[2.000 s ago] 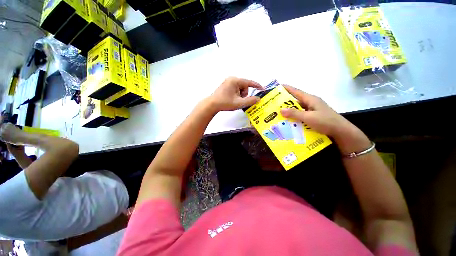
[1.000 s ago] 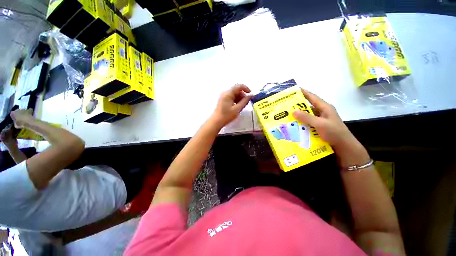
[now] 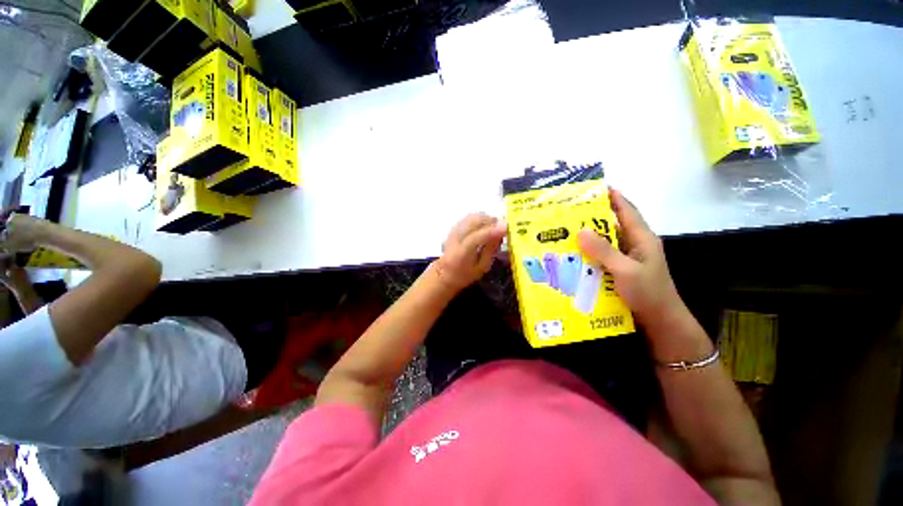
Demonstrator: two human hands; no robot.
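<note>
A yellow retail box (image 3: 562,272) with a black hang tab is upright in front of me, its picture side facing me. My right hand (image 3: 634,252) grips its right side, thumb on the front. My left hand (image 3: 473,249) is at the box's left edge with fingers curled, fingertips at or close to the edge; whether they pinch anything is unclear. Shiny clear film shows around the hang tab. A bagged yellow box (image 3: 750,94), with loose film past its lower end, lies on the white table (image 3: 386,178) at the right.
Stacked yellow-black boxes (image 3: 213,119) stand at the left of the table. A whitish sheaf of bags (image 3: 495,44) lies at the far side. A coworker's arm (image 3: 114,267) is at the left. Below at the right, yellow box edges (image 3: 748,346) show.
The held box has turned more upright and moved slightly left. My left hand has moved down from near the hang tab to the box's left edge.
</note>
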